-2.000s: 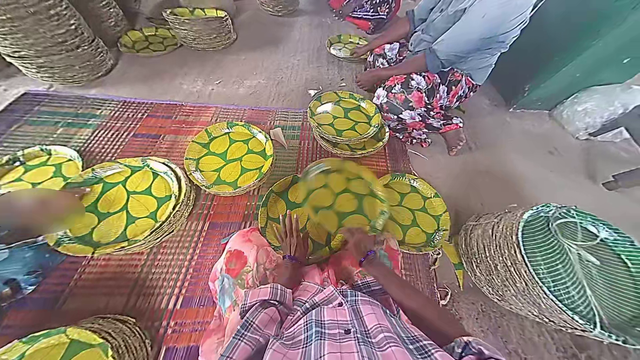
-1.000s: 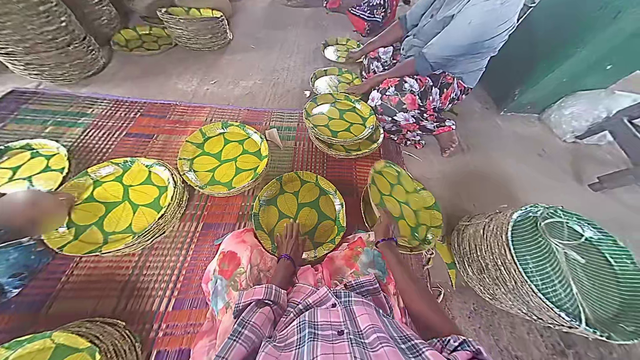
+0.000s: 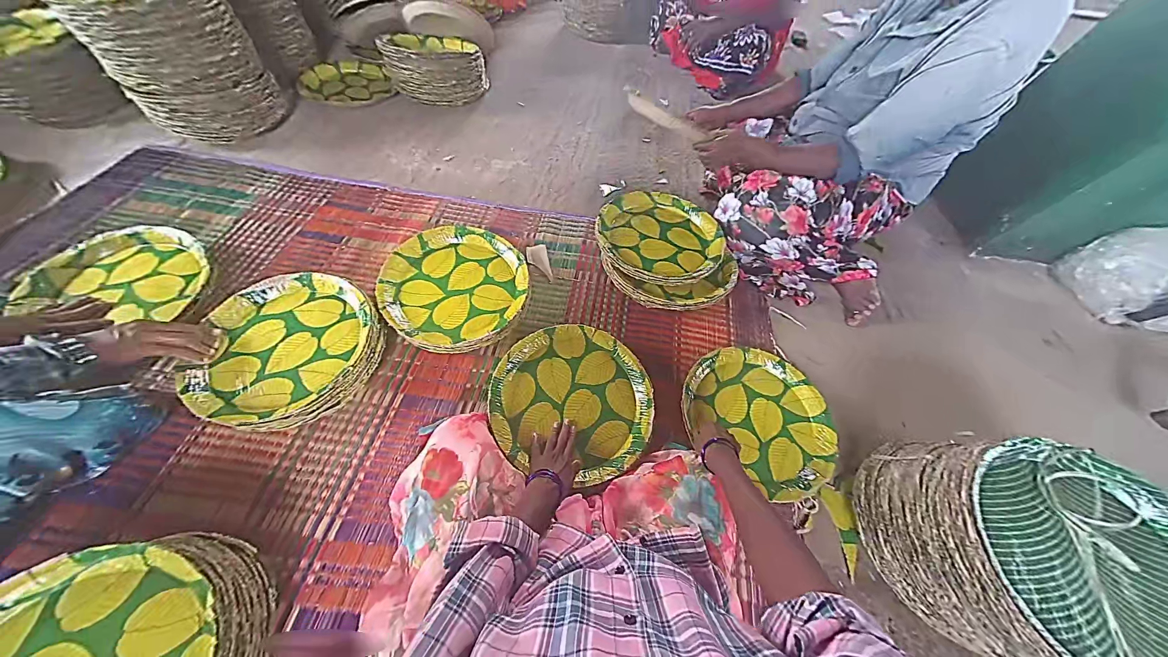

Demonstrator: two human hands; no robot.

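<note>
My left hand (image 3: 554, 453) lies with its fingers apart on the lower part of a round plate with a green and yellow leaf print (image 3: 573, 388), which rests at my lap. To the right, my right hand (image 3: 714, 438) is at the left edge of another leaf-print plate (image 3: 776, 420); its fingertips are hard to make out, and whether they grip the rim does not show. A stack of the same plates (image 3: 453, 287) stands ahead on the left, and one more stack (image 3: 662, 235) ahead on the right, its top plate set off from those below.
A woven mat (image 3: 338, 493) lies under the plates. At left, another person's hands touch a plate stack (image 3: 287, 351). A person in a blue shirt (image 3: 922, 82) sits ahead right, holding a pale piece (image 3: 664, 116). A tied stack with green netting (image 3: 949, 538) lies right; tall stacks (image 3: 173, 64) stand behind.
The plate in my right hand was tilted up a second ago and now lies flatter at my right. My left hand stays on the plate at my lap. The blue-shirted person's hands have left the small plates.
</note>
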